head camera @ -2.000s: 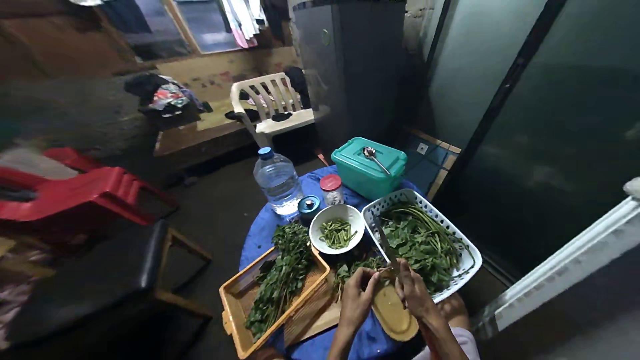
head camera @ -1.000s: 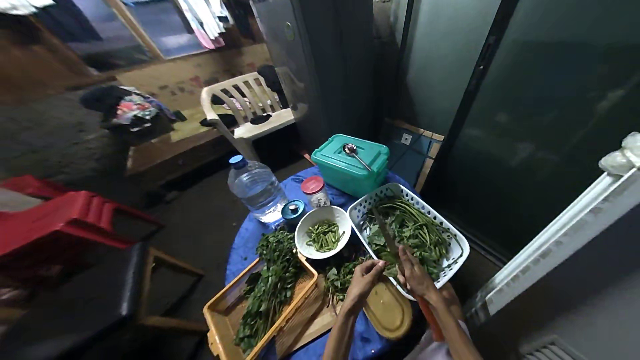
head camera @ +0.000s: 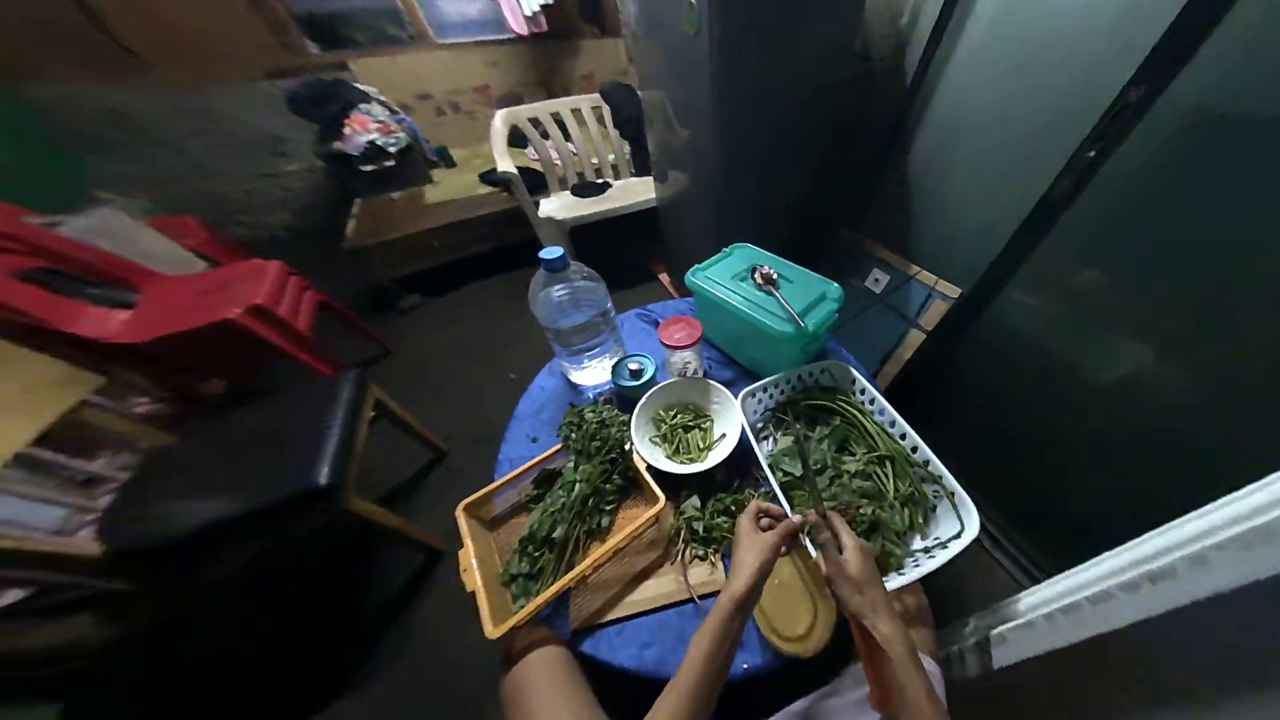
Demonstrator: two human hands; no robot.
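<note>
My left hand [head camera: 762, 540] has its fingers closed on something small, perhaps a stem, too small to make out. Close beside it, my right hand [head camera: 843, 558] holds a knife [head camera: 812, 478] with the blade pointing up and away. Both hands are over the near edge of a white perforated basket [head camera: 945, 485] of long-stemmed leafy greens [head camera: 850, 460]. A smaller heap of greens [head camera: 712, 522] lies on a wooden board [head camera: 660, 588] to the left. Cut green pieces [head camera: 686, 432] fill part of a white bowl [head camera: 643, 450]. An oval yellowish-brown lid or dish [head camera: 795, 605] lies below the hands.
An orange plastic basket [head camera: 484, 590] of leafy greens rests partly on the board. Behind stand a large water bottle [head camera: 577, 315], a red-lidded jar [head camera: 681, 345], a blue-lidded container [head camera: 634, 373] and a green lidded box [head camera: 762, 315] with a spoon on top. A black stool [head camera: 240, 470] is at left.
The two hands stay close together with the knife between them, over the basket's near edge. Nothing on the table has plainly moved; the view has shifted.
</note>
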